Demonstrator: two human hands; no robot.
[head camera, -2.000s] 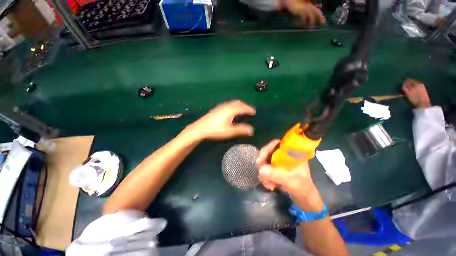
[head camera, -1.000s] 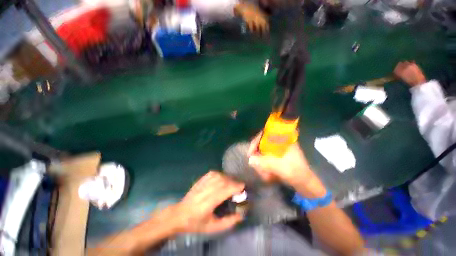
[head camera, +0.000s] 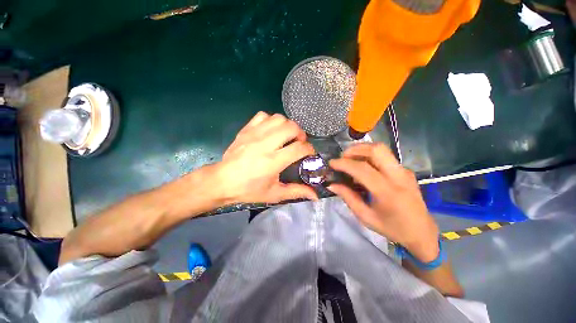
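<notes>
A small round black unit (head camera: 313, 170) with a shiny silver centre is at the bench's front edge. My left hand (head camera: 268, 161) holds it from the left, thumb and fingers around it. My right hand (head camera: 379, 189) is at its right side, fingertips close to it; whether they touch it I cannot tell. The orange electric screwdriver (head camera: 386, 60) hangs above the bench, tip down, just beyond my right hand, which does not hold it. The grey perforated screw tray (head camera: 319, 96) lies beyond the unit, with coppery specks on its right part.
A white round item with a clear cup (head camera: 91, 120) stands at left beside a cardboard sheet (head camera: 47, 151). A white tissue (head camera: 472, 99) and a solder wire spool (head camera: 546, 54) are at right. Tweezers (head camera: 395, 132) lie right of the tray. A blue stool (head camera: 470, 195) is below the bench.
My right hand has let go of the screwdriver and come down to the unit. My left hand is now at the bench edge with the unit. The view has tilted down.
</notes>
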